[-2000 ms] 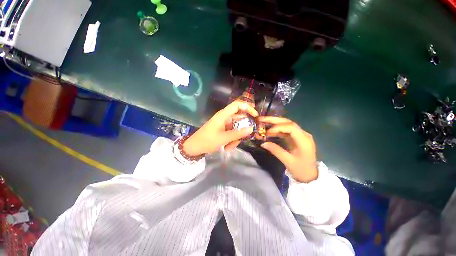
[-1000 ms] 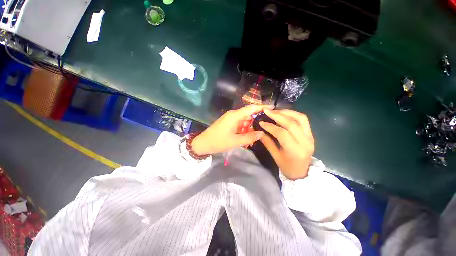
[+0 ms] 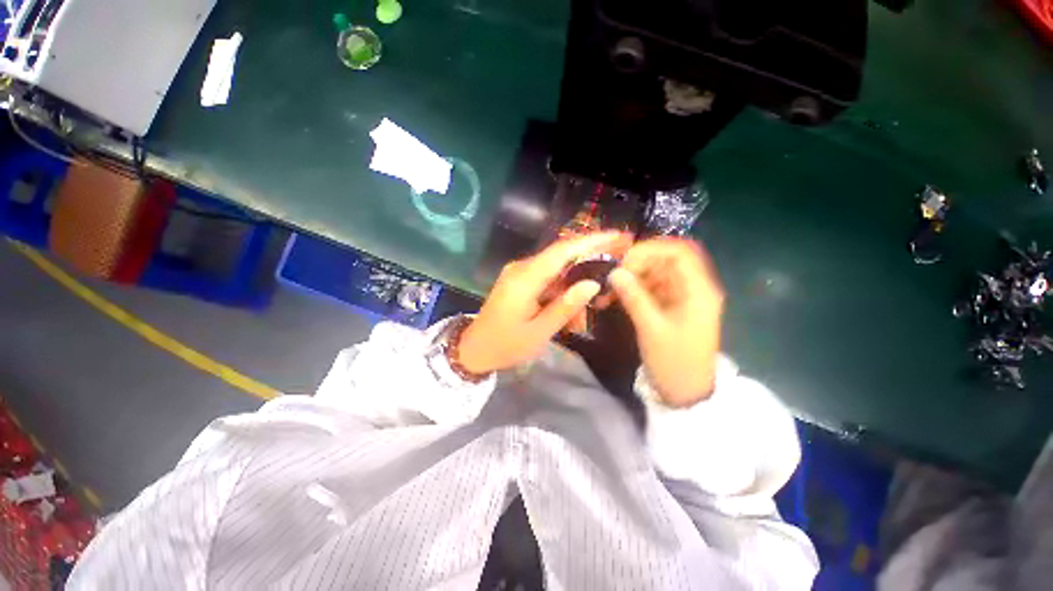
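Note:
A small round unit with a dark face (image 3: 592, 275) is held between my two hands at the bench's near edge, below the black stand (image 3: 716, 69). My left hand (image 3: 525, 303) grips its left side, thumb and fingers closed on it. My right hand (image 3: 676, 306) is at its right side, slightly blurred, with thumb and fingertips at its edge. The fingers hide part of the unit. The dark base plate (image 3: 525, 202) lies just beyond the hands, with thin red light lines near it.
Crinkled clear film (image 3: 676, 210) lies right of the plate. A heap of silver-black pieces (image 3: 1007, 306) lies far right, with separate pieces (image 3: 931, 208) nearby. White paper (image 3: 406, 158) and a pale green ring (image 3: 448, 194) lie left. A blue bin (image 3: 346, 277) sits below the bench edge.
The unit showed a shiny silver side two seconds ago and now shows a dark face. My right hand has moved in against it. The view has shifted slightly.

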